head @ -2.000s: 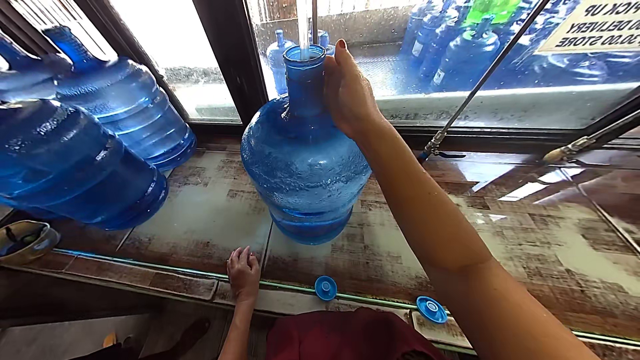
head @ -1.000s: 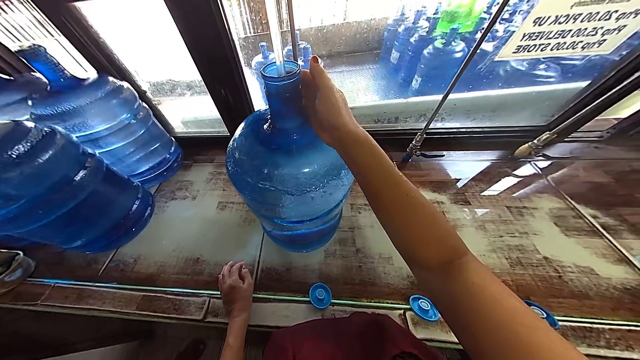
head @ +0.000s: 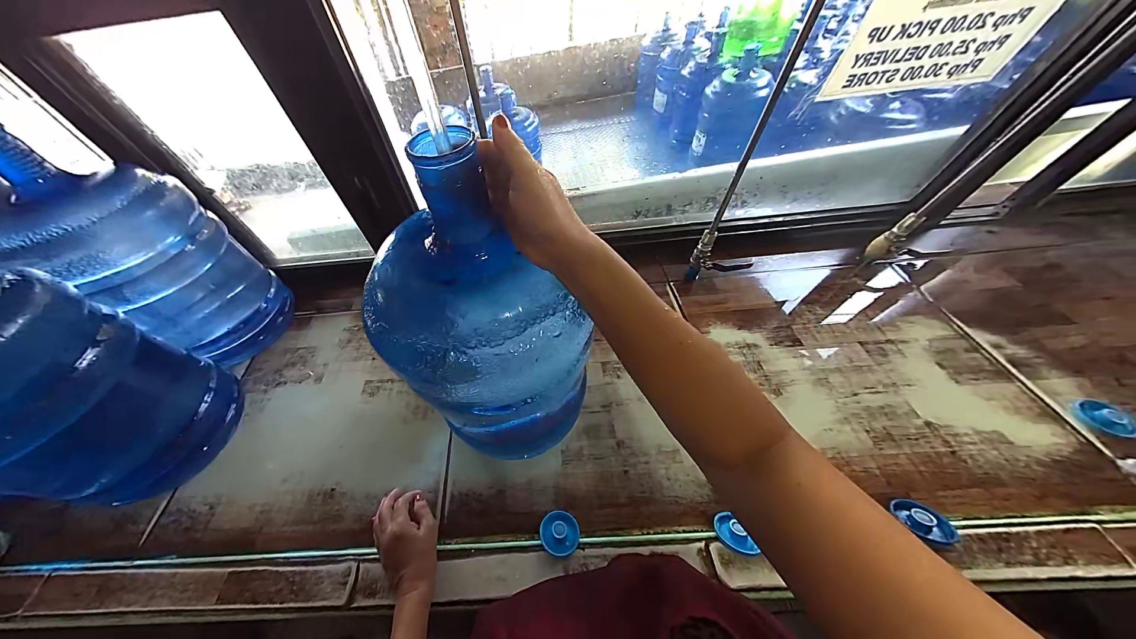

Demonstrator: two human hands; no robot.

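Observation:
A large blue plastic water jug [head: 479, 328] stands uncapped on the wet tiled counter [head: 311, 444], with turbulent water inside. My right hand [head: 532, 200] is at the right side of its neck, thumb up near the rim, the other fingers partly hidden. A clear stream or tube [head: 426, 80] runs down into the mouth, and a thin dark rod [head: 468, 67] passes just behind the thumb. Near the counter's front edge rests my left hand [head: 406, 537], fingers loosely curled and holding nothing. To its right lies a blue cap [head: 559, 533].
More filled blue jugs [head: 142, 257] [head: 106, 399] stand at the left. Further caps [head: 737, 532] [head: 923, 522] [head: 1103, 417] lie along the front and right. Two valves [head: 703, 257] [head: 892, 238] on rods reach the counter. Beyond the window [head: 603, 133] are other jugs and a printed sign [head: 941, 44].
The view has shifted somewhat. Both hands keep about the same places, the right at the jug's neck and the left by the counter's front edge; the jug has not plainly moved.

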